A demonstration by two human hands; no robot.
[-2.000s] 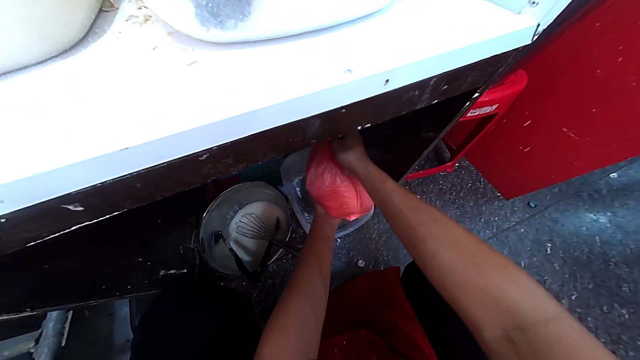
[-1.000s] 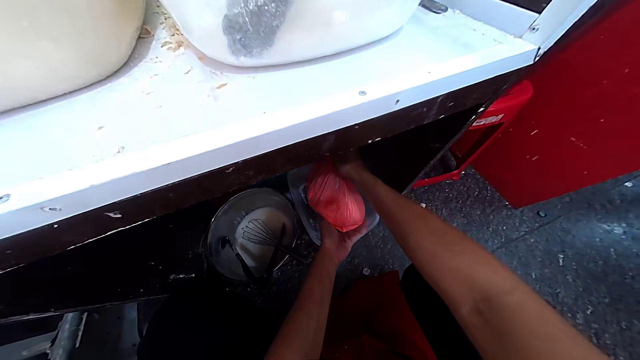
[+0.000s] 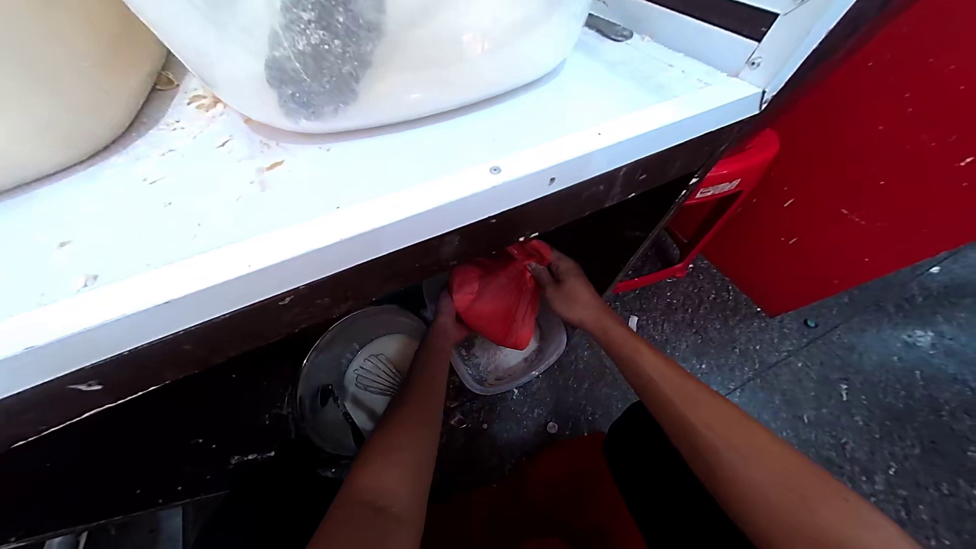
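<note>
A red plastic bag (image 3: 499,301) is held in both hands under the counter edge. My right hand (image 3: 566,286) grips its gathered upper end, and my left hand (image 3: 450,316) holds its left side, partly hidden by bag and forearm. Below the bag, a translucent plastic tub (image 3: 545,354) has white powder (image 3: 496,358) in it. To the left stands a round metal bowl (image 3: 320,381) with a pale mixture, a wire whisk (image 3: 377,374) and a dark-handled utensil (image 3: 339,408) in it; my left forearm covers its right side.
Above the hands, a white counter (image 3: 305,206) with scattered crumbs juts out and bears a large translucent container (image 3: 435,61) and a cream-coloured tub (image 3: 69,84). A red plastic stool (image 3: 736,179) and a red panel (image 3: 854,168) stand at the right, over a dark, speckled floor (image 3: 862,366).
The red bag has been lifted and tilted, and the powder in the tub below now shows. My right hand has come into view at the bag's upper end.
</note>
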